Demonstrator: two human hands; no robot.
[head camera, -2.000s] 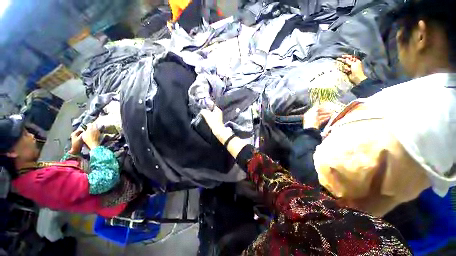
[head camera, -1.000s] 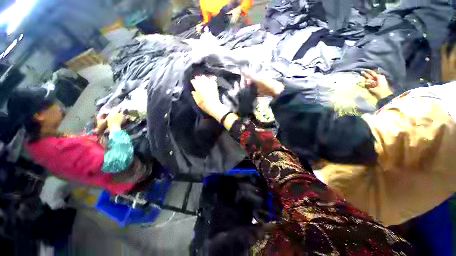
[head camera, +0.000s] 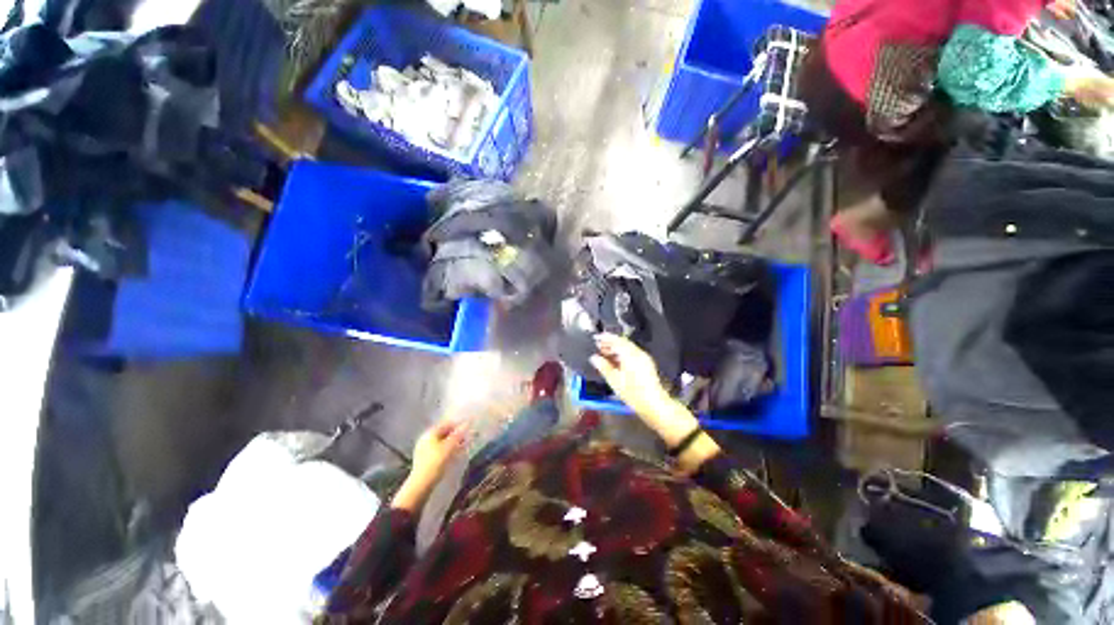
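Observation:
My right hand (head camera: 629, 376), with a black band at the wrist, is at the near left edge of a dark grey garment (head camera: 629, 293); its fingers appear closed on the cloth. This garment lies over the left side of a blue plastic crate (head camera: 794, 354) with more dark garments inside. My left hand (head camera: 435, 454) is low at the left, empty, its fingers loosely apart. A bundled dark garment (head camera: 489, 244) lies over the right end of another blue crate (head camera: 287, 263), left of my right hand.
A blue mesh basket (head camera: 503, 128) holds white pieces. A stool with a white seat (head camera: 275, 525) stands at lower left. A metal-legged stool (head camera: 733, 183) stands by a blue crate at the top. A person in red (head camera: 873, 49) is at upper right, beside a garment-heaped table.
The view has turned from the heaped table down to the floor crates. My right hand has moved from the table garments to the crate. My left hand now shows clearly at lower left.

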